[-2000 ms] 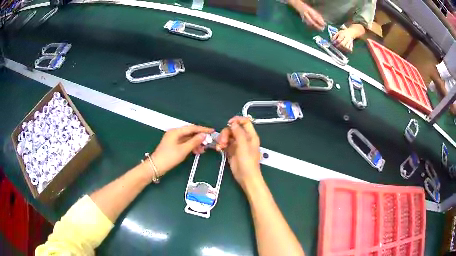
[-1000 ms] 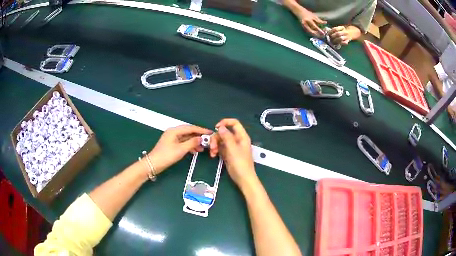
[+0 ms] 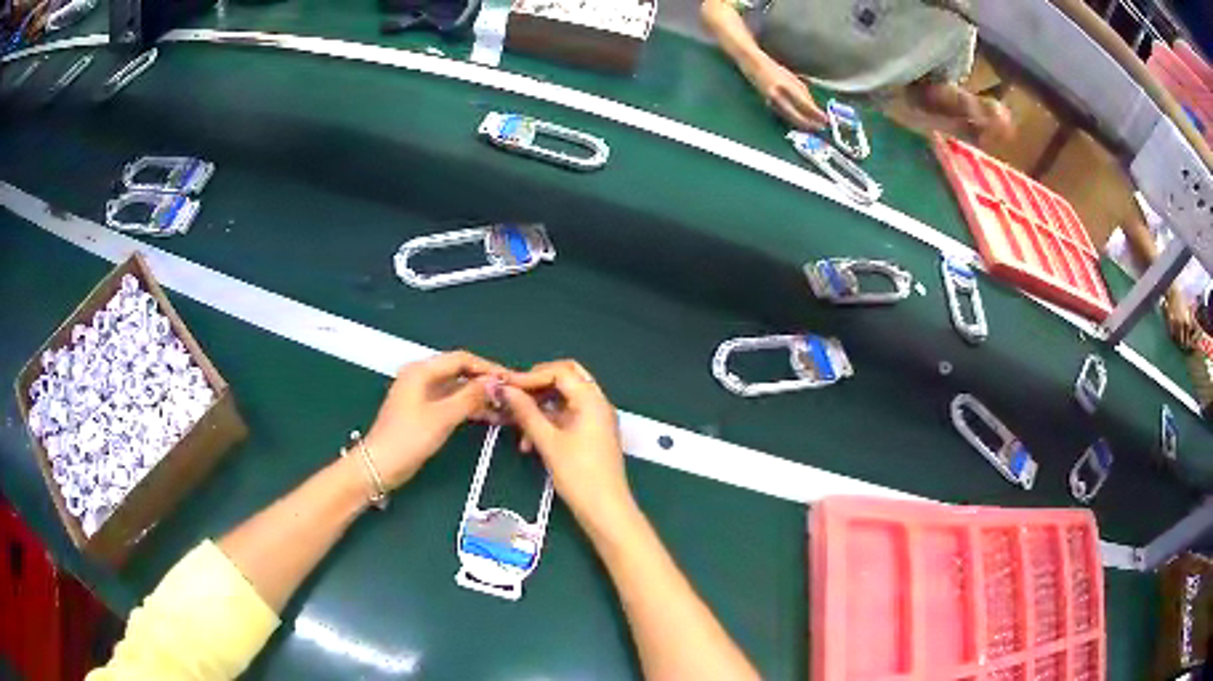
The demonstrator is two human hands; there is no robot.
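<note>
A white loop-shaped unit (image 3: 500,545) lies in front of me, its solid end with the blue patch towards me. My left hand (image 3: 446,406) and my right hand (image 3: 563,432) meet fingertip to fingertip at its far rounded end. The fingertips pinch something small there, mostly hidden; its shape cannot be told. The far end of the loop is covered by the fingers. A brown carton (image 3: 173,476) heaped with small white round parts (image 3: 117,399) stands at the left.
A pink-red compartment tray (image 3: 931,512) lies at the lower right. More loop units, such as one unit (image 3: 785,363), lie on the green conveyor (image 3: 639,253) beyond the white strip. Across it are a person's arm (image 3: 765,67), another pink-red tray (image 3: 1024,220) and a carton (image 3: 579,37).
The view has shifted, so most things sit lower in it. The white round part seen between my fingers is now hidden. Loop units have moved along the conveyor. The person across has drawn the hands apart.
</note>
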